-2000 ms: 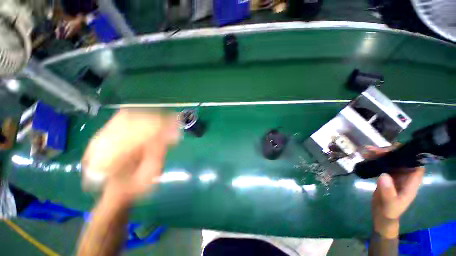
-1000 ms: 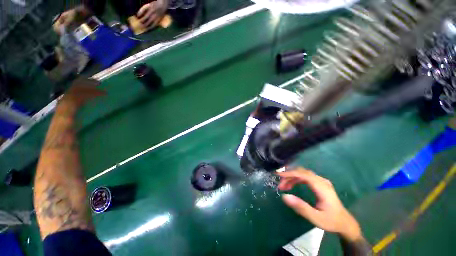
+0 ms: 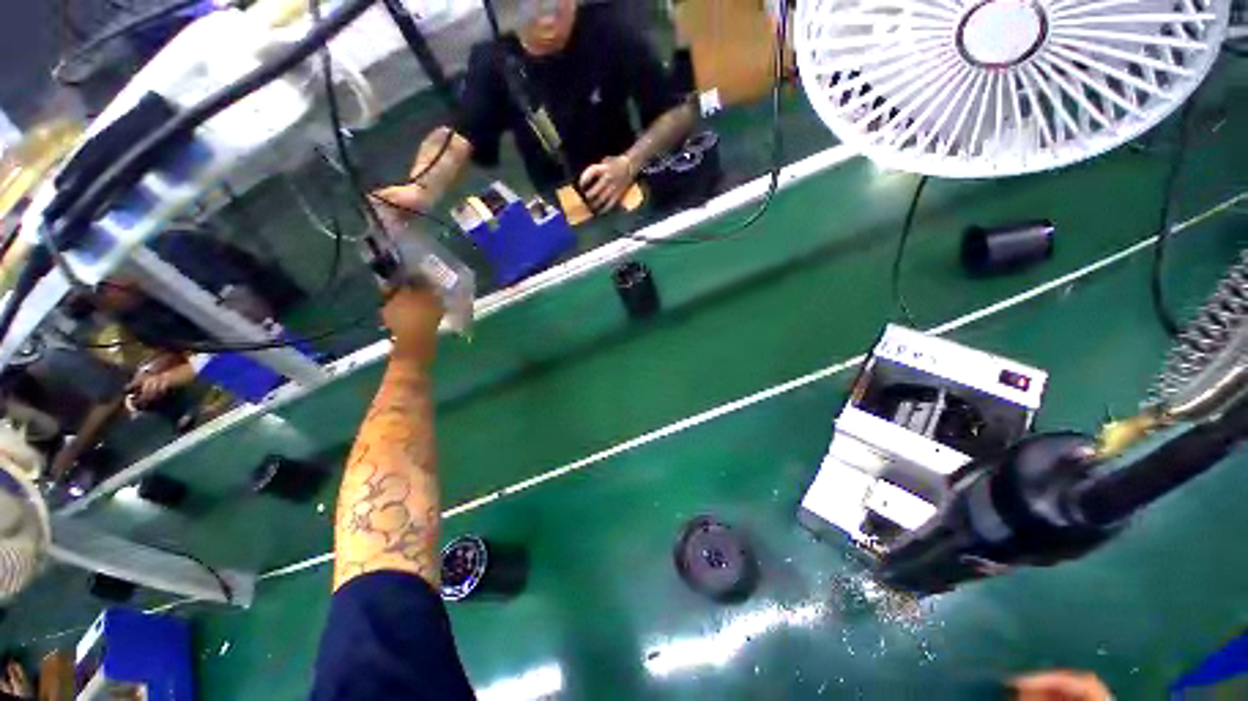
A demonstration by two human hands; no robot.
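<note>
My left hand (image 3: pixel 411 312) is stretched far forward over the line's far edge, its fingers against a clear plastic bag (image 3: pixel 449 285) and seemingly closed on it; its contents are unclear. My right hand (image 3: pixel 1061 686) shows only as fingers cut off by the bottom edge. The black electric screwdriver (image 3: pixel 992 510) hangs tilted over the front of the white screw feeder (image 3: pixel 944 349), out of my hands. A black housing (image 3: pixel 715 557) stands disc end up on the green surface (image 3: pixel 616 479). Another housing (image 3: pixel 465 567) lies with its silver-rimmed end towards the left. Tiny screws (image 3: pixel 897 598) are scattered by the feeder.
A person (image 3: pixel 589 96) sits across the line, one hand near the bag. A white fan (image 3: pixel 1006 34) and cables hang at the top. Black housings stand or lie beyond the white line (image 3: pixel 684 422). A coiled spring (image 3: pixel 1211 342) is at right, blue bins at left.
My left arm has reached further forward to the bag. My right hand has dropped to the bottom edge, away from the screwdriver. The view has shifted, showing the person opposite and the fan.
</note>
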